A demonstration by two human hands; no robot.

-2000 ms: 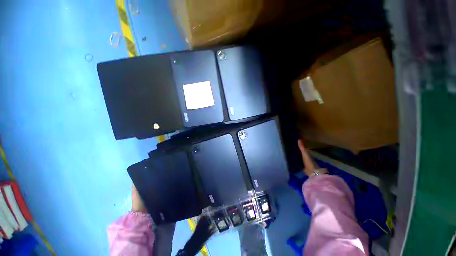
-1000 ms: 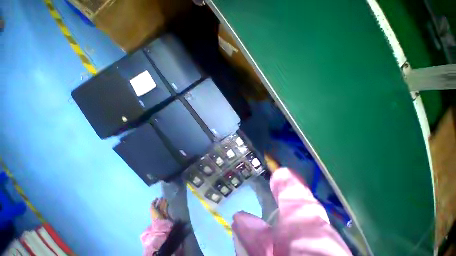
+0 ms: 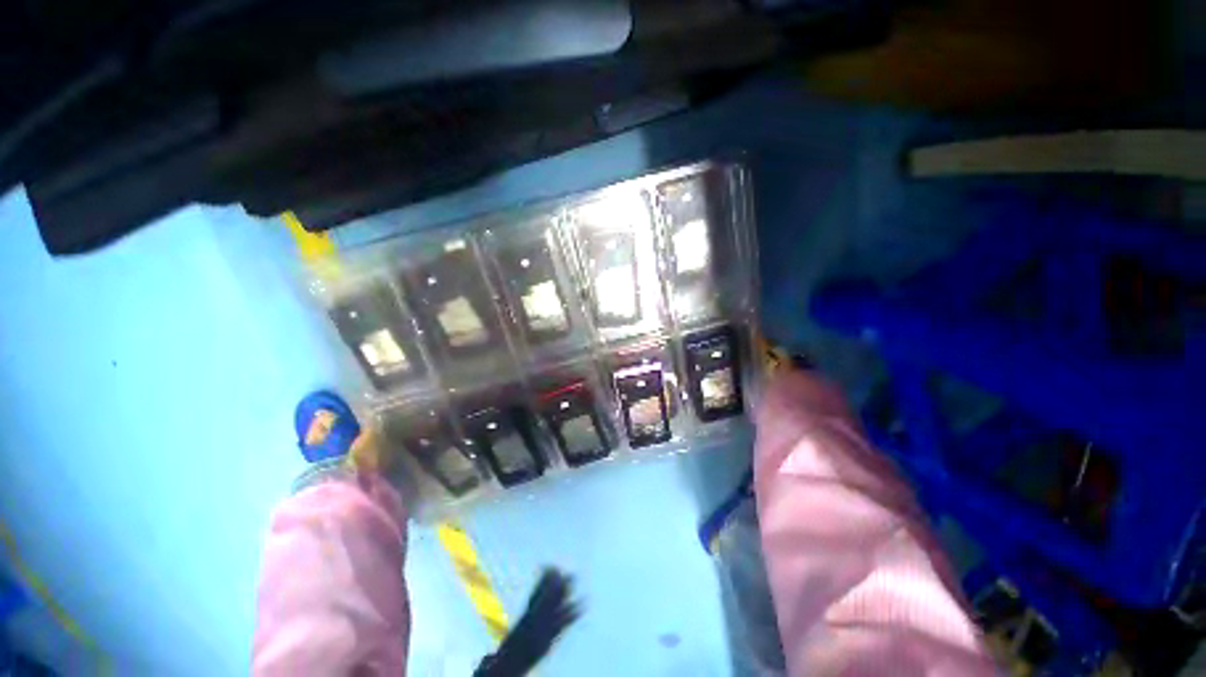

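A clear blister tray point(image 3: 529, 364) lies in front of me, with two rows of pockets holding small dark units with pale centres. My left hand point(image 3: 369, 447) is at its lower left edge, mostly hidden by the pink cuff and the tray. My right hand point(image 3: 772, 355) is at its right edge, with only a small part showing. Both hands hold the tray by its sides. Black foam trays point(image 3: 437, 146) are close to the camera across the top of the view, dark and blurred.
Blue floor with yellow-black tape point(image 3: 472, 579) lies below. A blue frame point(image 3: 1045, 384) stands at the right, with a pale bar point(image 3: 1071, 155) above it. A blue shoe point(image 3: 325, 426) is at the left, and a dark hanging strand point(image 3: 536, 624) is at the bottom.
My view has moved close to the blister tray. My left hand, free and apart one second ago, is now at the tray's left edge. The green belt has left view.
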